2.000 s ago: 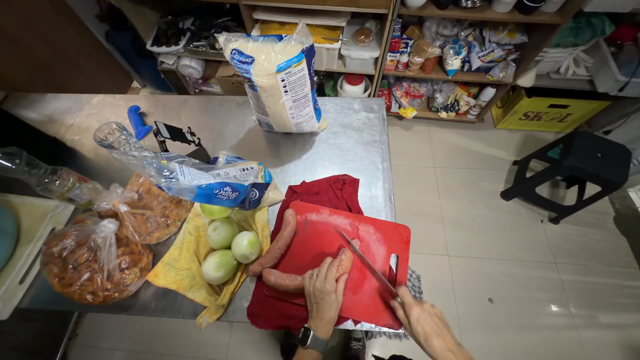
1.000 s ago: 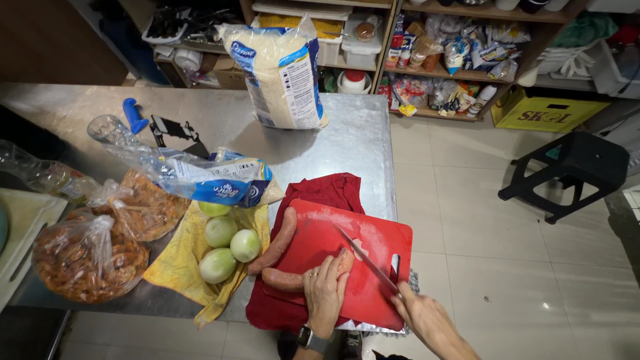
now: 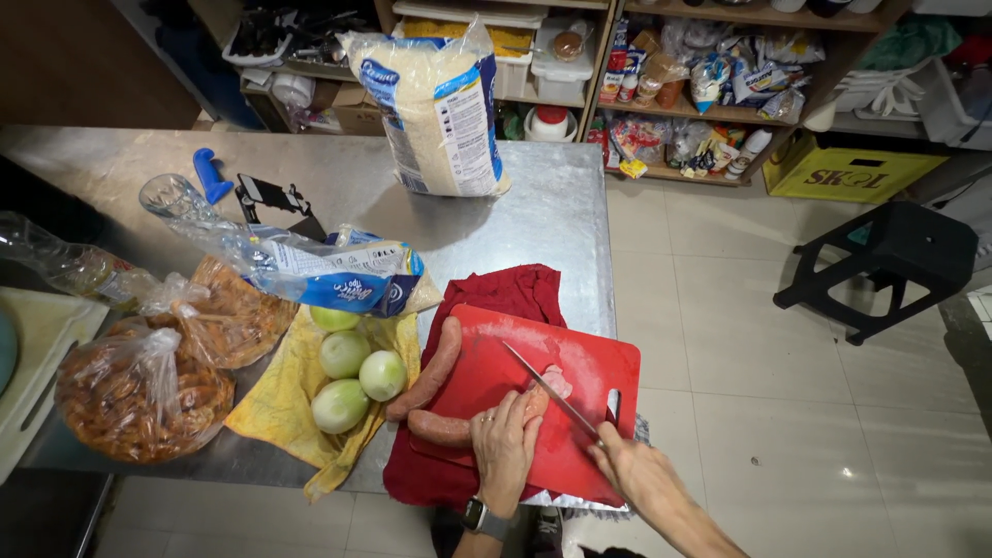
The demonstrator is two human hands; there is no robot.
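Observation:
My left hand (image 3: 504, 446) presses a sausage (image 3: 440, 428) flat on the red cutting board (image 3: 573, 465); its cut end sticks out past my fingers. My right hand (image 3: 639, 465) grips the handle of a kitchen knife (image 3: 550, 387), whose blade lies across that cut end. Pale slices of sausage (image 3: 556, 380) rest just beyond the blade. A second, whole sausage (image 3: 434, 368) lies along the board's left edge. A dark red cloth (image 3: 504, 291) is under the board. Peeled onions (image 3: 343, 354) sit on a yellow cloth (image 3: 271, 403) to the left.
Two clear bags of reddish food (image 3: 147, 395) are at the left, near a plastic bottle (image 3: 70, 263). An opened bag of grain (image 3: 341, 271), a phone holder (image 3: 279, 201) and a large full bag (image 3: 442, 116) stand on the metal table (image 3: 558, 209). A black stool (image 3: 891, 263) is on the floor.
Pale sausage slices now show more plainly beyond the blade than in the earliest frame. Both hands have stayed in nearly the same places.

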